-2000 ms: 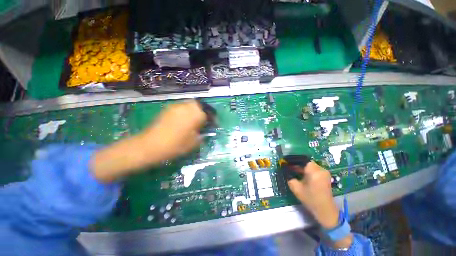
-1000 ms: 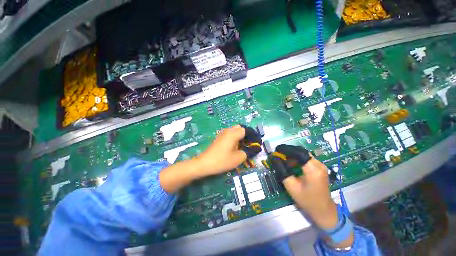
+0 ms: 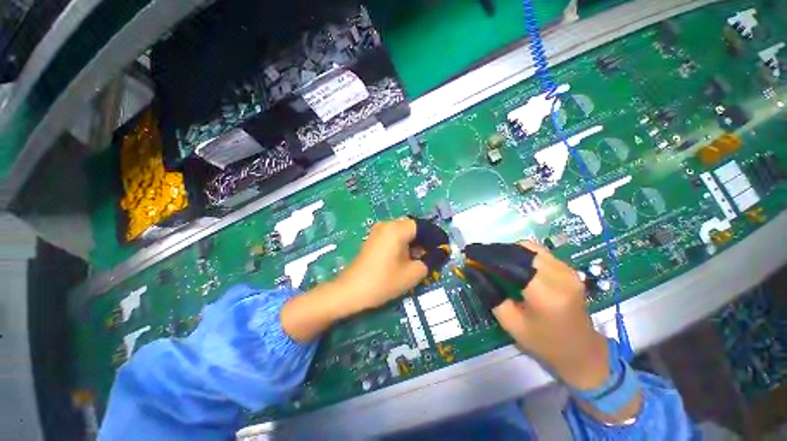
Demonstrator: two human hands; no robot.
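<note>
The large green circuit board [image 3: 393, 319] lies across the view. My left hand [image 3: 380, 267], with black finger cots, is over its middle, the fingertips pinched on a small yellow disc component [image 3: 445, 249]. My right hand [image 3: 548, 310], also with black cots and a light blue wrist strap, meets it from the right. A thin orange-yellow edge shows between its pinched fingertips. The fingertips of both hands are nearly touching. More yellow discs stand on the board just below my left fingertips, partly hidden. White rectangular blocks [image 3: 438, 315] stand below them.
Black bins on the green-matted shelf hold yellow discs [image 3: 151, 194], grey parts [image 3: 319, 56] and small leaded parts [image 3: 358, 114]. A coiled blue cord [image 3: 537, 47] hangs down across the boards to my right wrist. A metal rail [image 3: 682, 280] runs along the near edge.
My left hand moved from blurred motion at upper left to the board's middle, meeting my right hand. Over the last second both hands stay close together while the view tilts and shifts.
</note>
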